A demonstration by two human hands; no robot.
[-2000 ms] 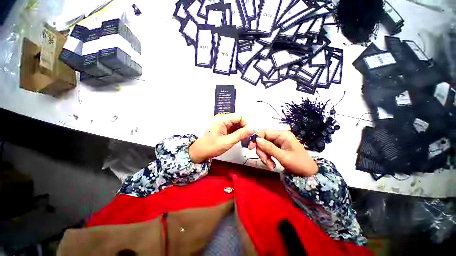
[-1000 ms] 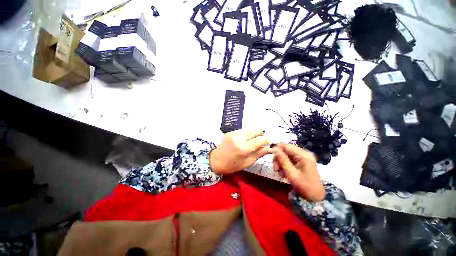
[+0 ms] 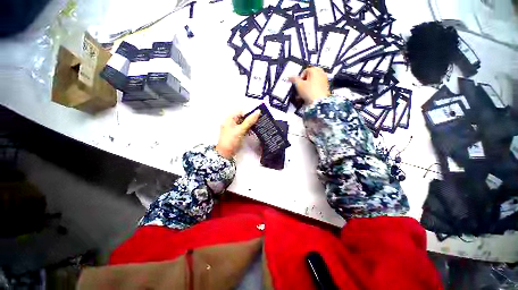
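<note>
My left hand [image 3: 232,133] holds a black hang tag [image 3: 268,130] by its upper left corner, tilted over the small stack of black tags [image 3: 274,160] in front of me. My right hand [image 3: 311,85] reaches to the near edge of the heap of white-faced hang tags [image 3: 334,47], its fingers at the top of one white-faced tag [image 3: 285,83]. Whether it grips that tag cannot be told. The pile of hang tag strings [image 3: 395,161] is mostly hidden behind my right sleeve.
Banded card stacks [image 3: 149,76] and a brown cardboard box [image 3: 83,79] stand at the left. A round black string bundle [image 3: 430,52] lies at the back right. Dark overlapping tags [image 3: 470,170] cover the far right. A green round thing [image 3: 247,5] is at the top edge.
My hands have parted. My left hand has moved left and taken a black tag. My right hand has moved forward to the white-faced heap. The view has shifted slightly.
</note>
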